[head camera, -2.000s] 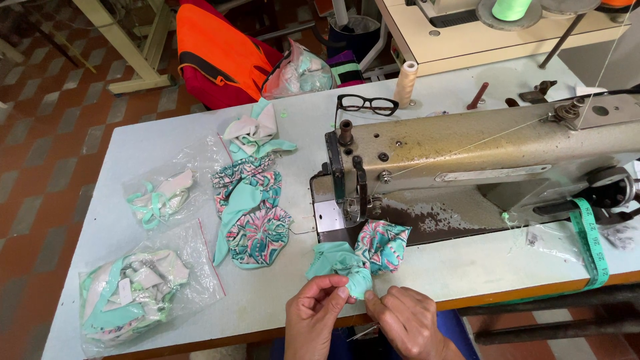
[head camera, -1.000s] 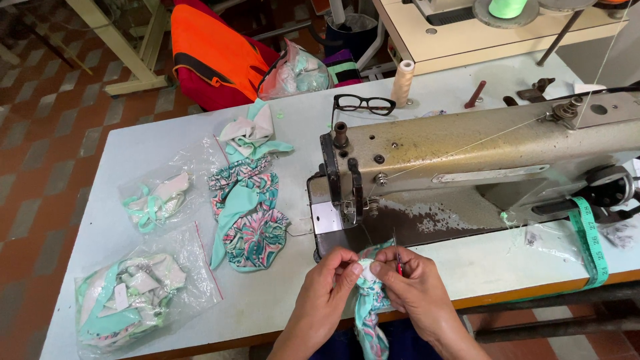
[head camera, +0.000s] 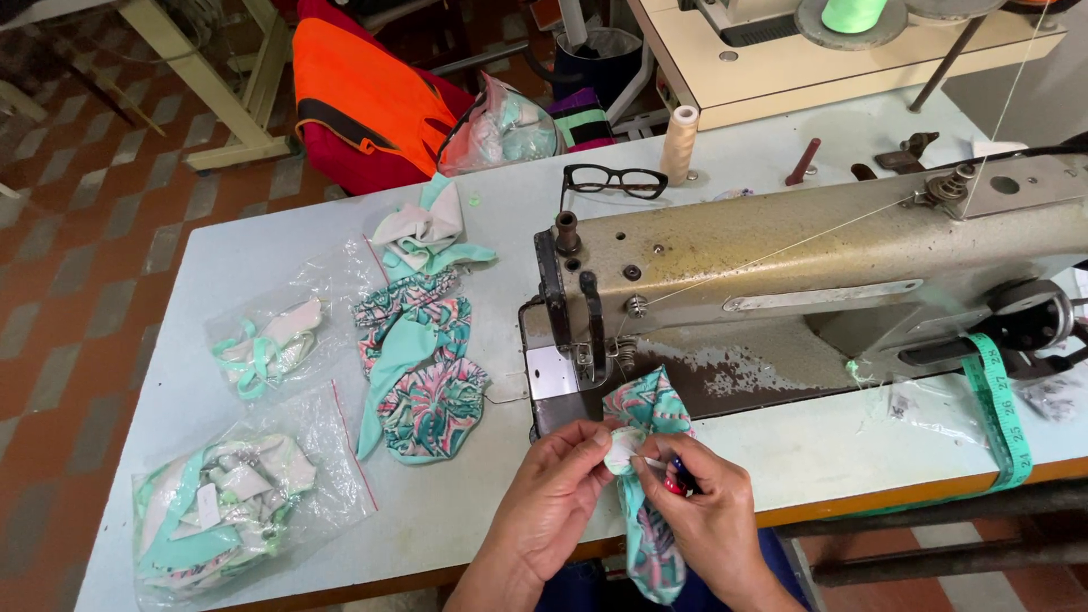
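My left hand (head camera: 557, 493) pinches the edge of a turquoise and pink patterned fabric piece (head camera: 653, 548) in front of the sewing machine, where its pale inner side shows. My right hand (head camera: 701, 501) pinches the same piece from the other side and also holds a small tool with red and dark blue handles (head camera: 677, 478), mostly hidden by the fingers. One part of the fabric lies toward the base of the industrial sewing machine (head camera: 765, 246); the rest hangs over the table's front edge. More patterned and turquoise fabric pieces (head camera: 432, 408) lie in a column left of the machine.
Two clear plastic bags with fabric pieces, one nearer (head camera: 229, 510) and one farther (head camera: 272, 344), lie on the left. Black-framed glasses (head camera: 615, 181) and a beige thread cone (head camera: 680, 146) stand behind the machine. A green tape measure (head camera: 994, 408) hangs over the front edge at right.
Both hands first held turquoise fabric low at the table edge, then came together higher on the patterned piece. The red-handled tool shows in my right hand since the middle frame.
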